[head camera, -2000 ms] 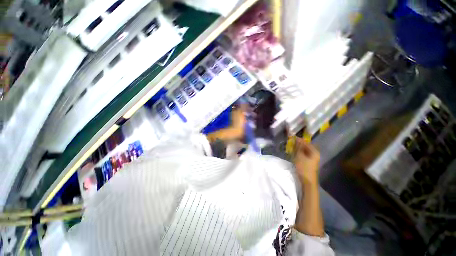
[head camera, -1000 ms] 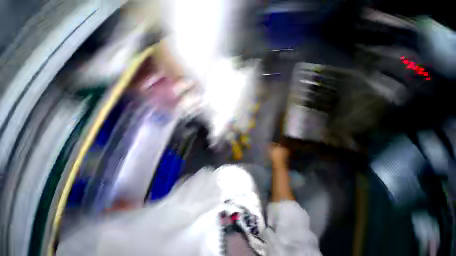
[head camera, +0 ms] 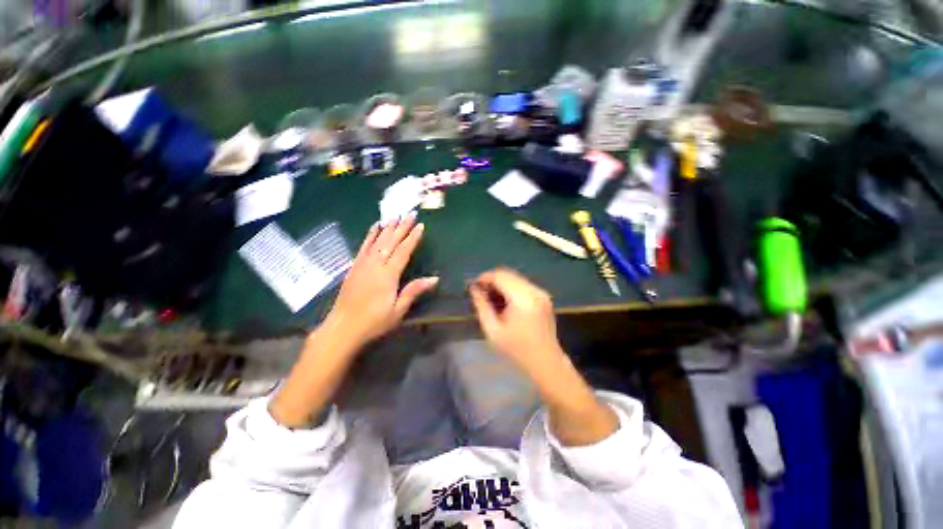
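Observation:
My left hand (head camera: 374,284) is over the green mat (head camera: 455,243), fingers spread, with the fingertips at the lower edge of a crumpled white scrap (head camera: 401,196). My right hand (head camera: 517,310) is at the mat's front edge, its fingers curled in. Whether it holds something small is hidden. A small red-and-white piece (head camera: 445,179) lies beside the scrap. A sticker sheet with rows of marks (head camera: 281,267) lies left of my left hand. A cream-tan rod (head camera: 550,239) and a yellow-handled screwdriver (head camera: 591,240) lie right of centre.
Blue-handled pliers (head camera: 629,248) lie beside the screwdriver. A bright green tool (head camera: 783,266) is at the far right. Small round cups (head camera: 383,114) line the back, with a white printed bottle (head camera: 618,106) at back right. Black equipment (head camera: 72,207) stands at the left.
The view has swung from the side table with watch trays to the green bench mat. Both hands are now over or near the mat, the left with fingers spread.

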